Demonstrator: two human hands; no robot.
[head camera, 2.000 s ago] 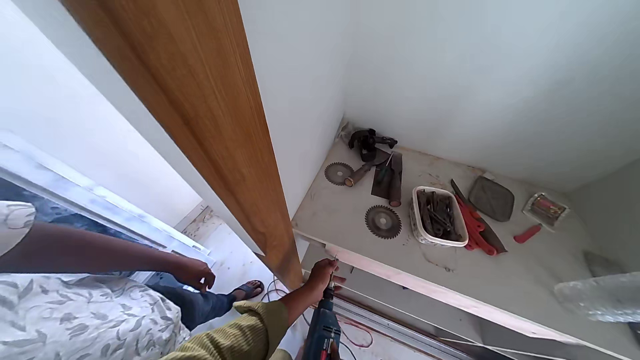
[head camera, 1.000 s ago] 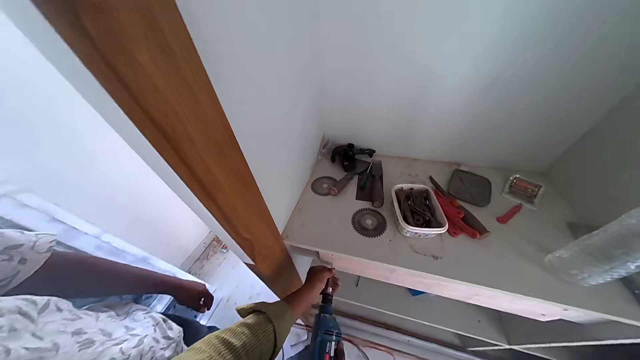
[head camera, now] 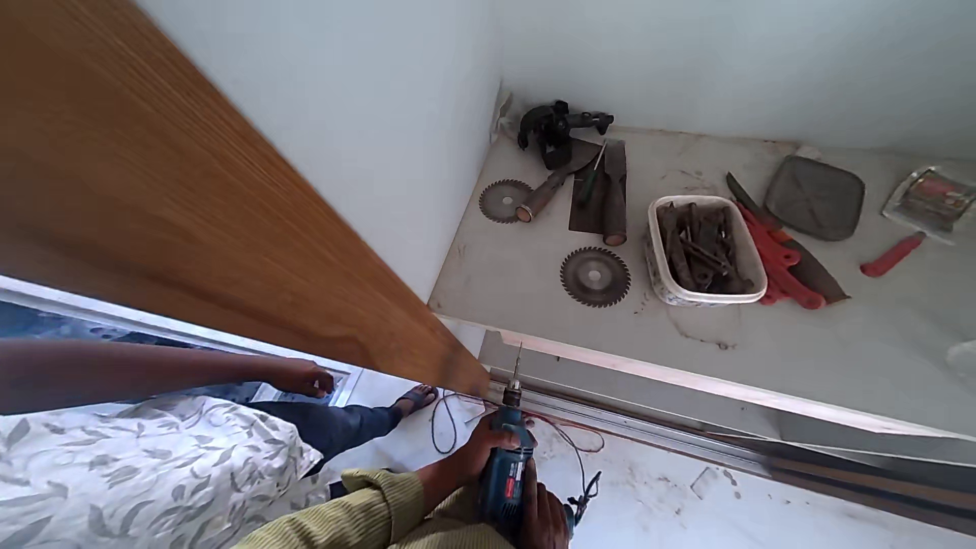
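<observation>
A blue-green power drill [head camera: 505,473] points away from me, its bit [head camera: 518,364] close to the front edge of the grey shelf [head camera: 823,358]. My left hand [head camera: 488,442] wraps the front of the drill body, just behind the chuck [head camera: 512,395]. Around the drill's rear part is my right hand [head camera: 543,511], partly cut off by the frame's lower edge. A pale wooden strip [head camera: 686,385] runs under the shelf edge, right of the bit. Whether the bit touches anything, I cannot tell.
The shelf bears circular saw blades [head camera: 595,277], a plastic tub of metal bits [head camera: 654,259], a red-handled handsaw [head camera: 785,263] and a black tool part [head camera: 555,130]. A wooden board [head camera: 252,229] slants at left. Another person's hand [head camera: 301,377] is at lower left; cables [head camera: 450,427] lie on the floor.
My left hand has come down from the shelf's front edge onto the drill body. The drill bit and chuck now show uncovered. The view has shifted closer to the shelf.
</observation>
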